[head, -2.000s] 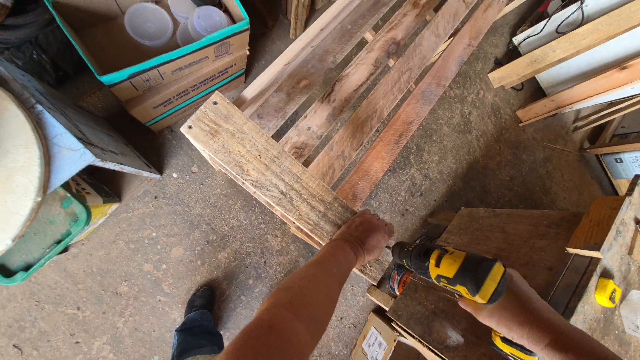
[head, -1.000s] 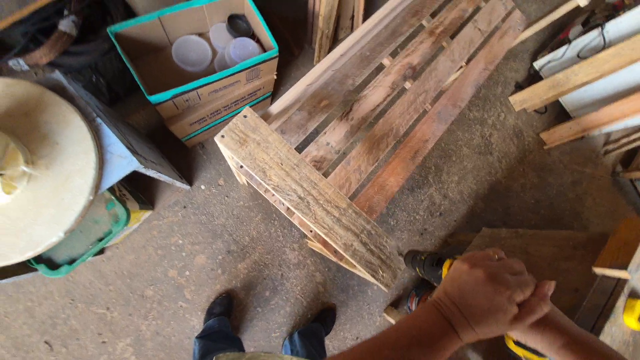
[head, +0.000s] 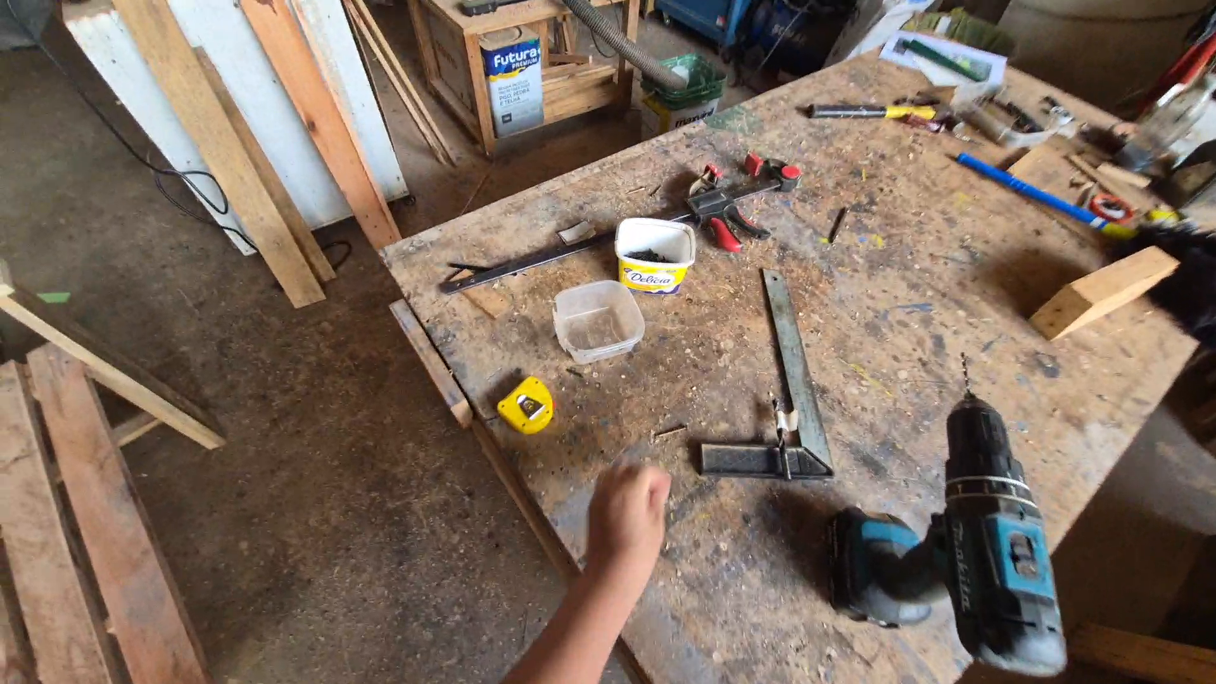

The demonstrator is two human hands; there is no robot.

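My left hand is over the near left part of the wooden workbench, its fingers curled closed; nothing shows in it. My right hand is out of view. Beyond my left hand lie a yellow tape measure and a metal try square. A clear plastic tub stands beside a white and yellow tub holding small dark pieces. Behind them lies a bar clamp. At right a teal and black Makita drill, fitted with a bit, rests on the bench.
The workbench edge runs along the left of my hand. A wood block, a blue rod and a hammer lie farther off. Slatted boards are at lower left, and planks lean on a white panel.
The view has swung right, from the slatted wooden piece to the workbench. The yellow and black drill, in my right hand two seconds ago, is out of view with that hand.
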